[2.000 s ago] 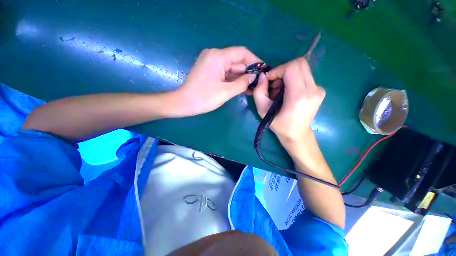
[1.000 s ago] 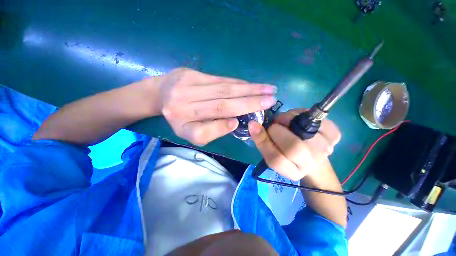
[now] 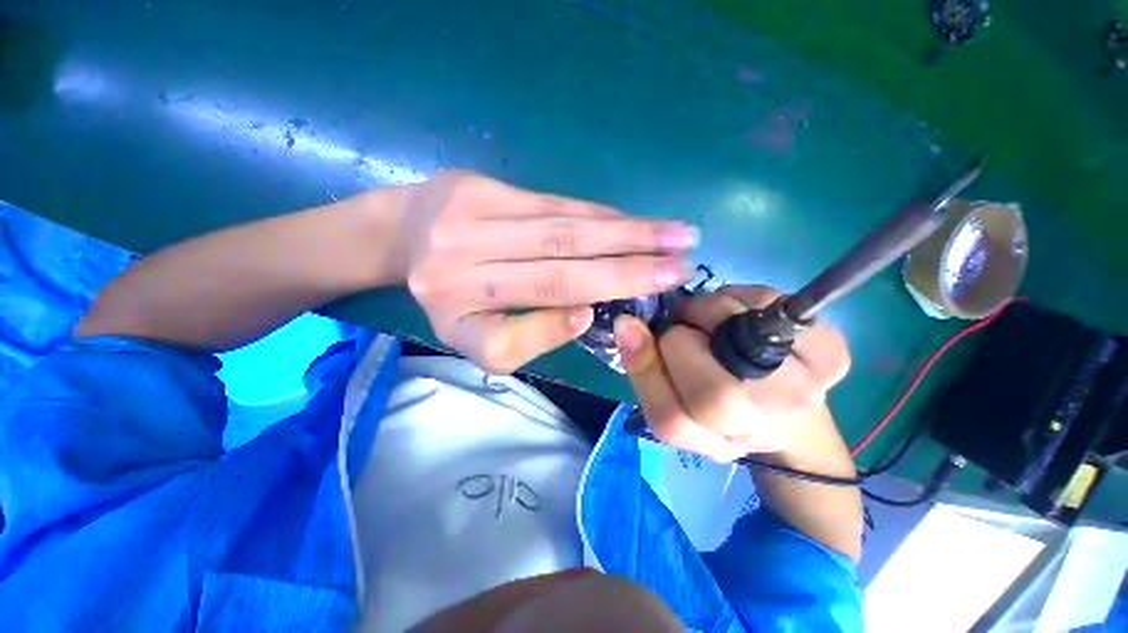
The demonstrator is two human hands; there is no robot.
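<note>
The round assembly [image 3: 609, 324], black with a shiny metal centre, is held between both hands and partly hidden by fingers. My left hand [image 3: 544, 266] has its fingers laid flat over it, with thumb and fingertips gripping its near side. My right hand [image 3: 742, 371] pinches its right side with thumb and finger, and also holds the soldering iron [image 3: 866, 263]. The iron's black collar lies across my right hand, and its metal barrel points up and right, with the tip at the edge of the tan roll in view. A small dark tab sticks out at the assembly's upper right.
The tan roll [image 3: 918, 275] with a silvery centre is on the green bench [image 3: 309, 74] at right. The black box [image 3: 1008, 393] is below it, with a red wire [image 3: 909, 386] and a black cord [image 3: 792, 470]. More dark assemblies [image 3: 959, 19] lie at the top right.
Both hands have moved down towards the bench edge since two seconds ago. The iron has swung out, its barrel now pointing up and right. In the last second it has shifted slightly right and down.
</note>
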